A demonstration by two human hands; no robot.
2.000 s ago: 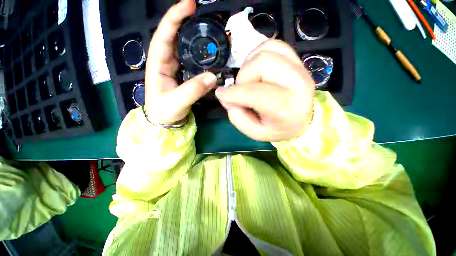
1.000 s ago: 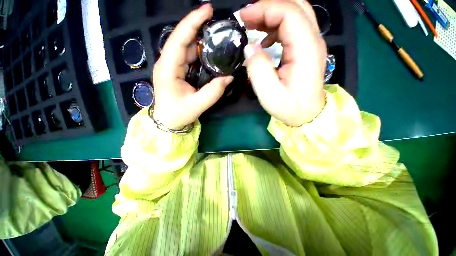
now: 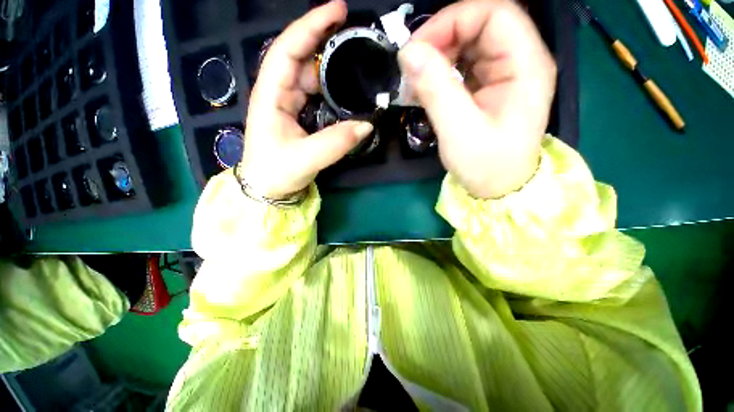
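Note:
My left hand (image 3: 288,121) holds a round watch head (image 3: 360,71) by its rim between thumb and fingers, its dark glass face with metal bezel turned up. My right hand (image 3: 483,88) holds a crumpled white cloth (image 3: 396,26) at the right side of the watch head. A small white spot shows at the lower right of the dark face; I cannot tell if it is cloth or reflection. Below the hands is a black foam tray (image 3: 179,80) with watch heads in its pockets, partly hidden by both hands.
A second foam tray (image 3: 145,181) with several watch heads stands at the left, with a white paper strip (image 3: 154,72) between the trays. A wooden-handled brush (image 3: 644,74) and pens (image 3: 684,30) lie at the right. Another person's yellow sleeve (image 3: 56,310) shows at the lower left.
The watch head has turned from its black underside to its dark face. The right hand, with the cloth, moved from below the watch head to its right side.

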